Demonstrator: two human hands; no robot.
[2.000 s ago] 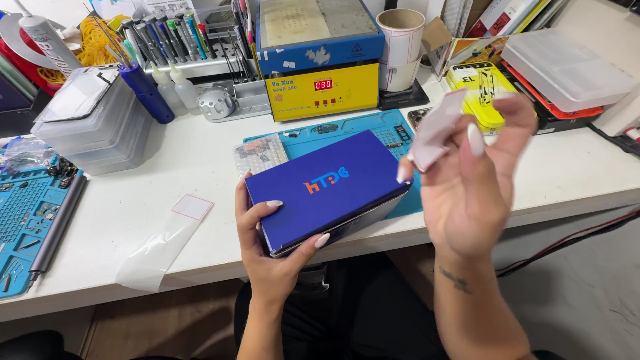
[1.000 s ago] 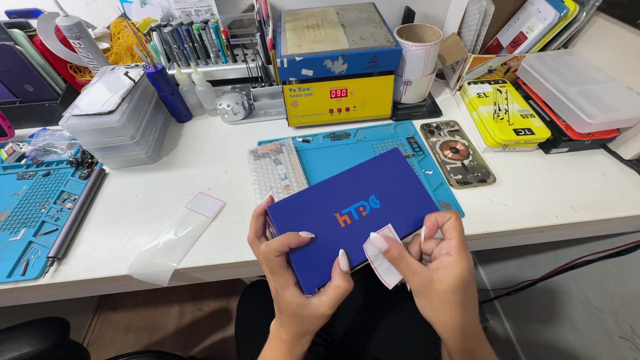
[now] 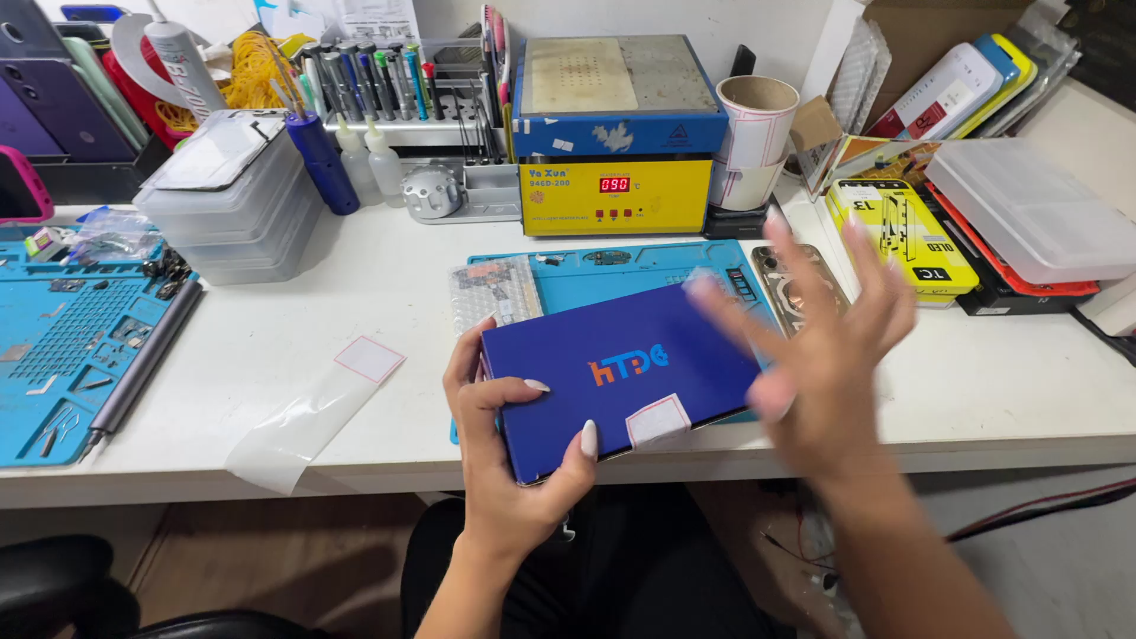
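Note:
My left hand point(image 3: 524, 444) grips the left end of a blue cardboard box point(image 3: 568, 346), its thumb and fingers on the lid and side. A white label with a pink border point(image 3: 658, 421) lies on the box's front edge. My right hand point(image 3: 816, 355), blurred and with fingers spread, is raised over the right end of the box and holds nothing that I can see. Behind the box is a blue repair mat point(image 3: 621, 266) with a bubble-wrap pouch point(image 3: 497, 293) at its left. A clear plastic strip with another label point(image 3: 306, 422) hangs over the desk edge.
A yellow heating plate point(image 3: 615, 197) stands at the back, beside a paper roll point(image 3: 753, 133). Screwdrivers in a rack point(image 3: 399, 129) and stacked plastic boxes point(image 3: 240, 222) stand left of it. A phone housing point(image 3: 799, 284) and a yellow box point(image 3: 901, 235) lie at right.
The label was between my right hand's fingers two seconds ago, and now sticks to the box's front edge. My right hand has let go of it and lifted away.

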